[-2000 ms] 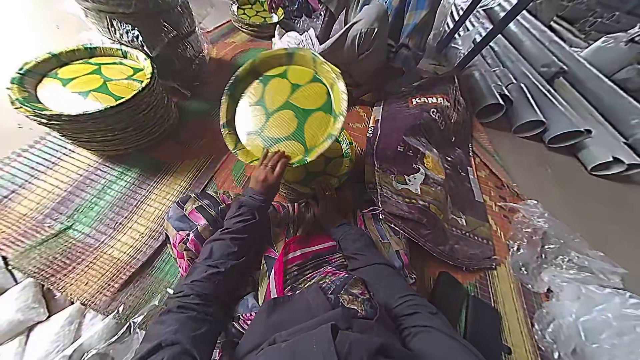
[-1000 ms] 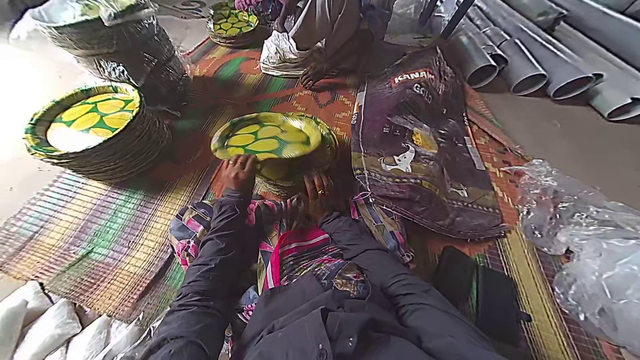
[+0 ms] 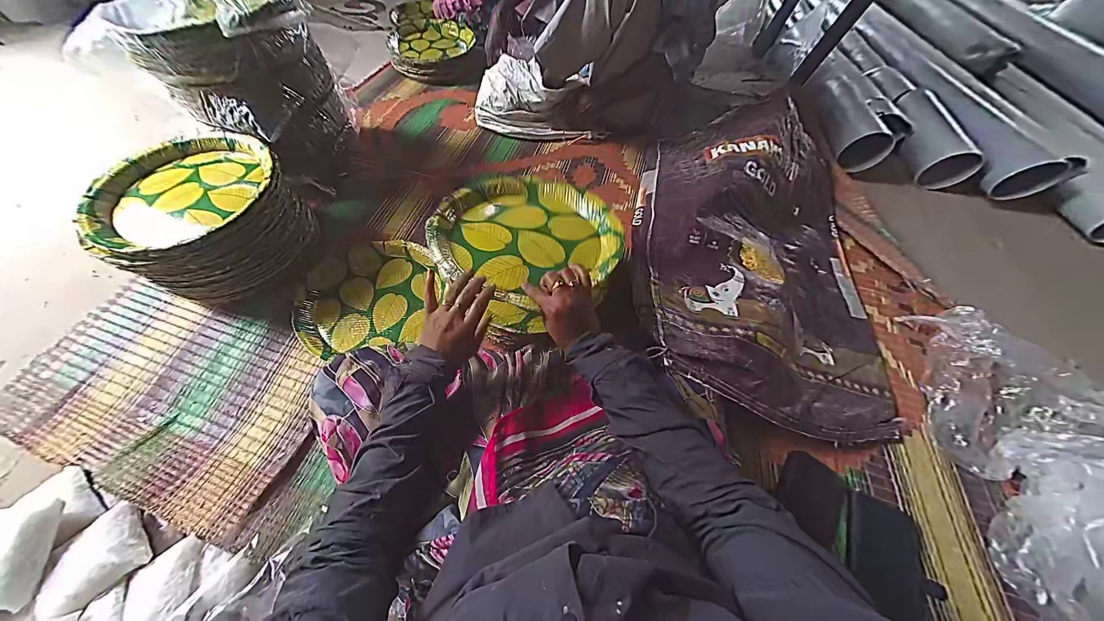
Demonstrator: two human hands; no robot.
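Observation:
Green and yellow leaf-print plates [image 3: 535,237] lie in a pile in front of my lap. My right hand [image 3: 565,302] rests at the near rim of this pile, its fingers curled; whether it grips a plate I cannot tell. At the pile's near left edge is my left hand [image 3: 457,319], fingers spread, holding nothing that I can see. Another leaf-print plate [image 3: 362,297] lies on the mat just left of the pile, partly beneath its edge. A tall stack of similar plates [image 3: 198,216] stands farther left.
Behind the tall stack are plastic-wrapped bundles [image 3: 250,78]. A printed sack [image 3: 759,276] lies right of the pile, with grey pipes [image 3: 940,138] beyond. Another person [image 3: 595,52] sits ahead near a small plate stack [image 3: 431,43]. Clear plastic [image 3: 1018,414] and white packets [image 3: 95,543] flank me.
The plate raised by my left hand two seconds ago was lower over the pile one second ago. Now a plate lies left of the pile, and my left hand has spread fingers.

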